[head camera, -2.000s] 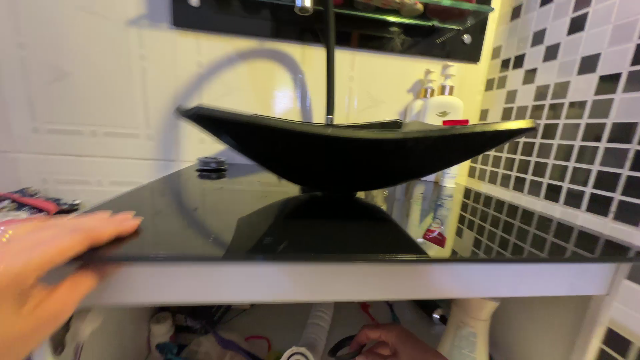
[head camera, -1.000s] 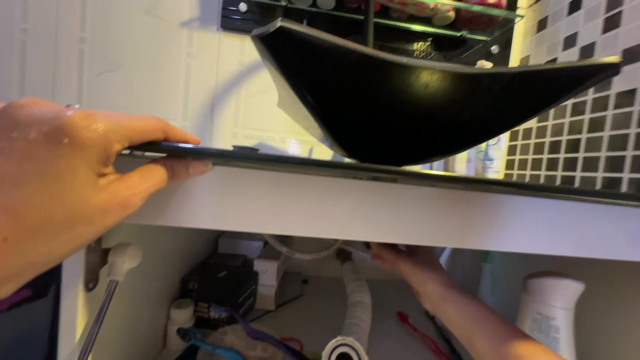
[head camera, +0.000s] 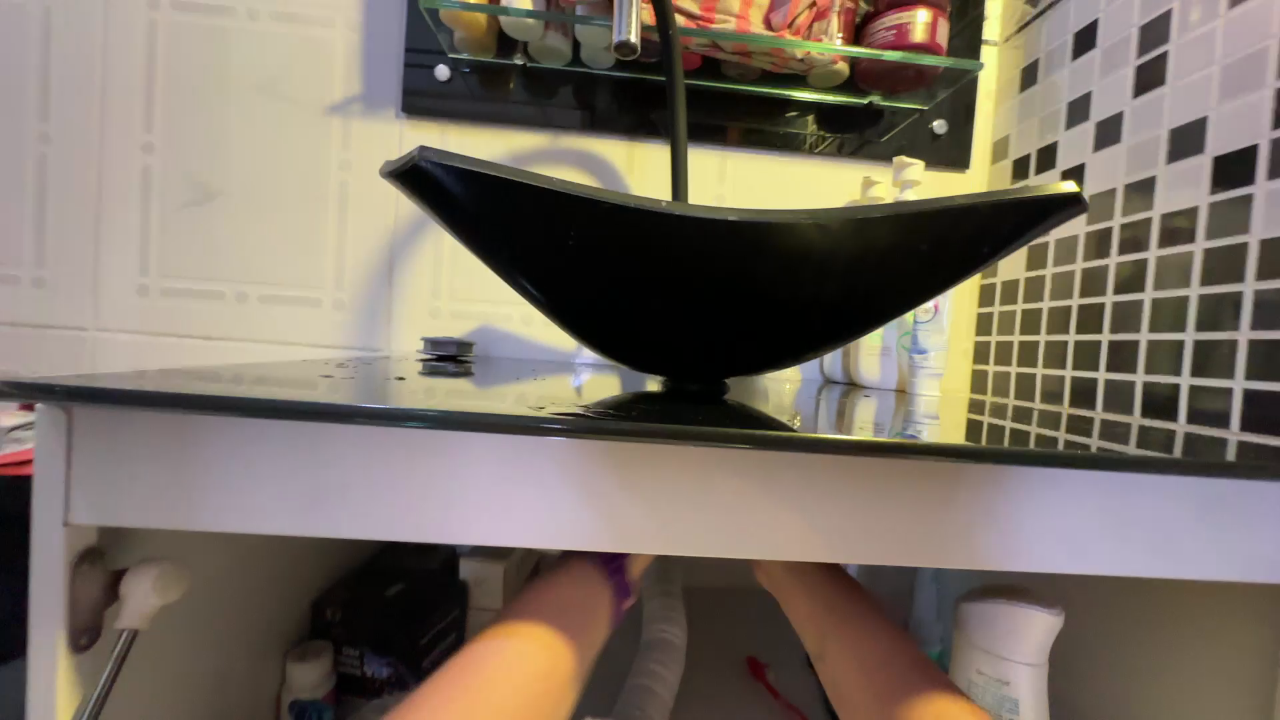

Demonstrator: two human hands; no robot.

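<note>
Both my forearms reach into the open cabinet under the black glass countertop (head camera: 300,400). My left hand (head camera: 640,567), with a purple band at the wrist, is almost wholly hidden behind the white front rail (head camera: 500,490). My right hand (head camera: 778,570) goes up behind the same rail, a little to the right. Whether either holds anything is hidden. Between the arms hangs a pale corrugated drain hose (head camera: 660,640). Above, a black vessel sink (head camera: 730,280) stands on the countertop, with a black round stopper-like piece (head camera: 446,348) to its left.
In the cabinet are a black box (head camera: 390,620), a small white-capped bottle (head camera: 308,675), a white plastic bottle (head camera: 1005,650) and a red item (head camera: 770,685). A lid stay (head camera: 135,600) is at the left wall. Pump bottles (head camera: 880,345) stand behind the sink, below a glass shelf (head camera: 700,45).
My left hand has left the countertop's left edge and gone under it into the cabinet. My right arm is still inside the cabinet. The view has shifted.
</note>
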